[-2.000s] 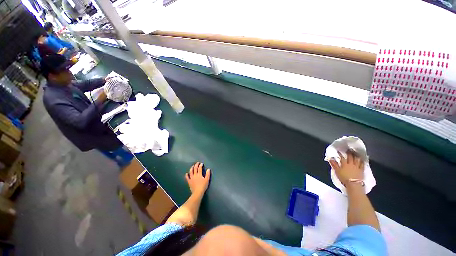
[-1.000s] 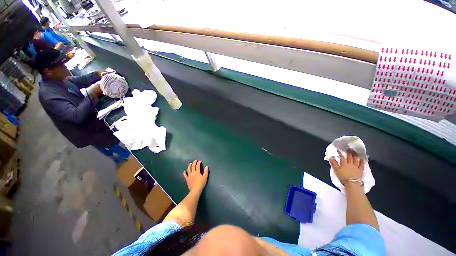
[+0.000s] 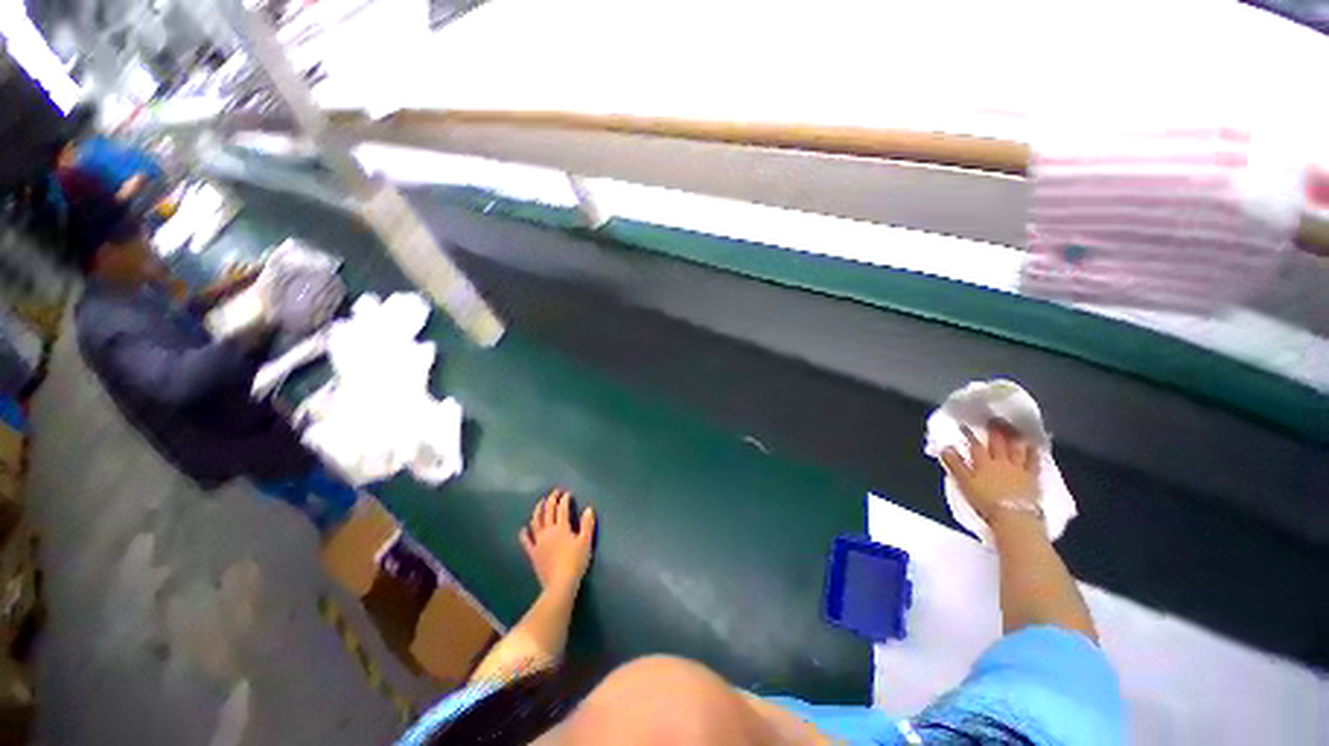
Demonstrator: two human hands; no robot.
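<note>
My right hand (image 3: 1003, 474) lies flat, fingers spread, on a crumpled white wiping rag (image 3: 1047, 507) with a greyish patch. The rag lies on the black conveyor belt (image 3: 816, 394), at the right. My left hand (image 3: 558, 542) rests palm down with fingers apart on the dark green bench top (image 3: 685, 532); it holds nothing. A small blue parts bin (image 3: 867, 589) sits at the left edge of the white cover sheet (image 3: 940, 641), between my hands.
A coworker (image 3: 175, 350) stands at the left beside a white cloth heap (image 3: 382, 394). A taped post (image 3: 423, 262) slants down behind it. A red-marked sheet (image 3: 1137, 219) hangs from the shelf (image 3: 729, 146). An open carton (image 3: 416, 590) is below the bench edge. An orange-brown object shows at the far right edge.
The view has shifted slightly and blurred. My right hand stays on the rag, and my left hand stays on the bench. A reddish and orange-brown object has appeared at the far right edge.
</note>
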